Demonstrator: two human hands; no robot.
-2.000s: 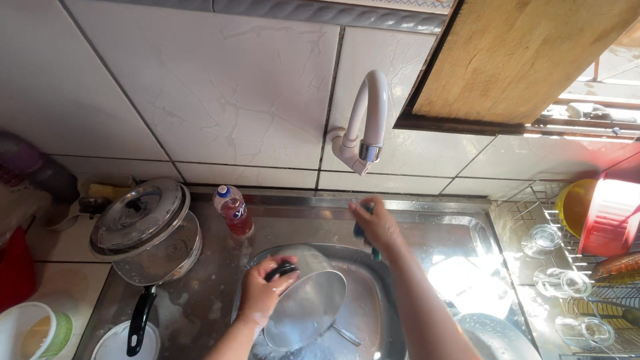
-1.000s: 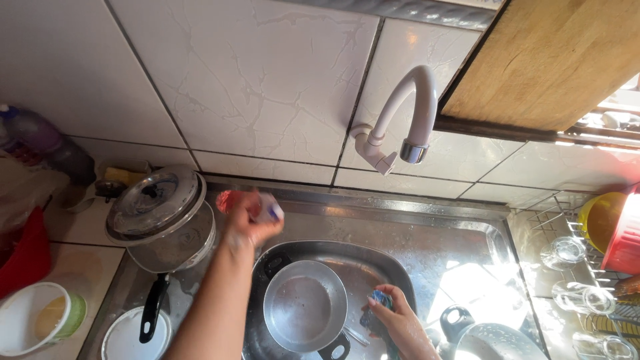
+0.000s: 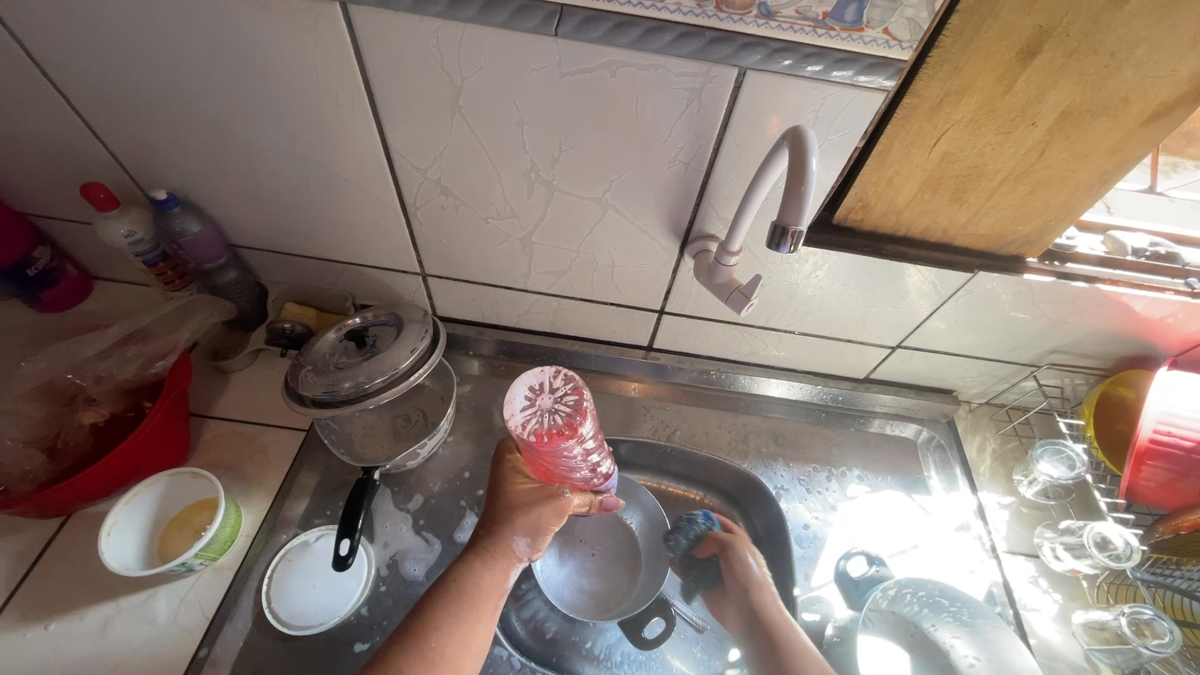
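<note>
My left hand [image 3: 525,502] grips a clear plastic bottle of red liquid [image 3: 561,427], tipped bottom-up over a metal pan [image 3: 600,567] in the sink basin. In my right hand [image 3: 736,562] is a dark blue-green scrubbing sponge [image 3: 692,551], just right of the pan's rim. The pan has a black handle [image 3: 647,625] and lies in the sink basin [image 3: 764,506], with a piece of cutlery [image 3: 686,614] beside it. Above, the white faucet [image 3: 797,183] shows no running water. The bottle's neck is largely hidden by my left hand.
Left on the steel counter stand a lidded pot [image 3: 389,436] and a white lid [image 3: 317,579]. Beyond are a white tub [image 3: 169,525], a red basin [image 3: 112,469] and bottles [image 3: 197,234]. At right are a soapy pot [image 3: 937,628] and a dish rack [image 3: 1116,506] with glasses.
My left hand let go of the pan, took the red bottle from the counter behind the sink, and now holds it inverted over the pan. My right hand has come down beside the pan with the sponge.
</note>
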